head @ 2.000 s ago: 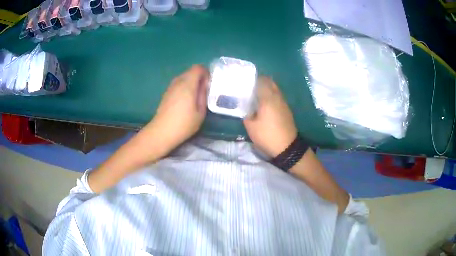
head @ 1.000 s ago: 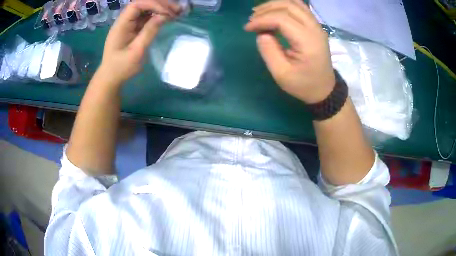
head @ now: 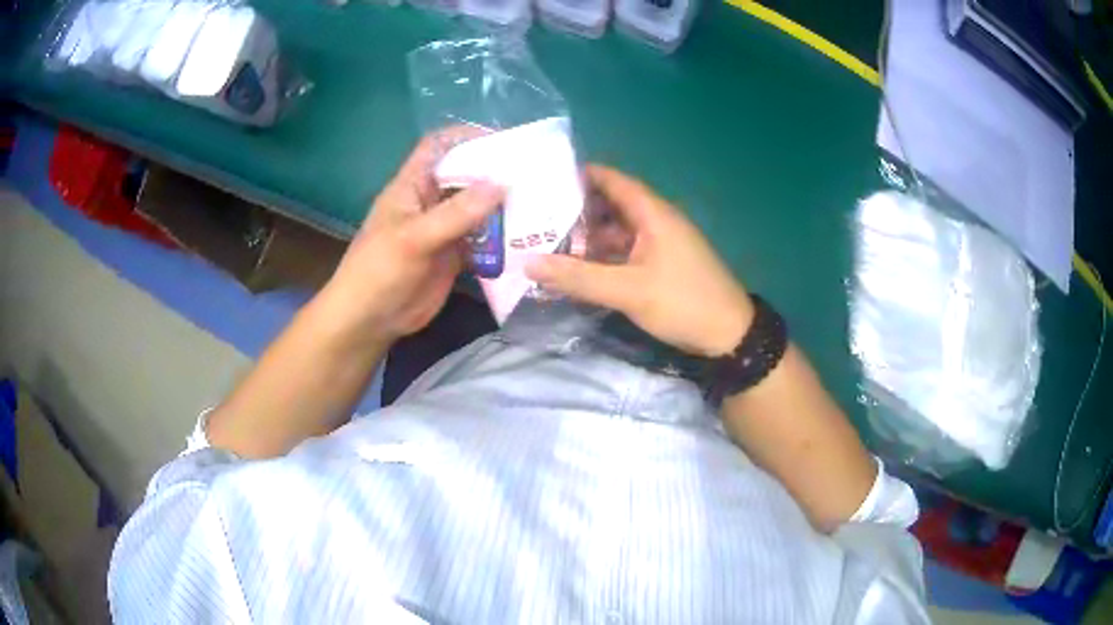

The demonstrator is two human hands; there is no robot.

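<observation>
A clear plastic box [head: 537,183] with a glaring white top is held over the bench's front edge. A thin clear poly bag [head: 488,83] is around it, its loose film sticking out at the far side. A dark patch with small print shows near my left thumb. My left hand [head: 421,238] grips the box from the left, thumb on top. My right hand [head: 647,263] holds its right side and near corner, thumb on the near end. A shiny white stack of poly bags [head: 946,324] lies to the right. Bagged boxes [head: 183,55] stand in a close row at the far left.
Unbagged boxes [head: 653,18] stand at the far edge of the green mat [head: 732,147]. A white paper sheet [head: 976,159] lies behind the bag stack, with a dark flat object [head: 1019,55] on it. Below the bench are a red stool [head: 104,189] and a cardboard carton [head: 226,232].
Both hands have come down and together from apart above the mat, and now hold the box, which was lying on the mat, nearer my body. The view has shifted.
</observation>
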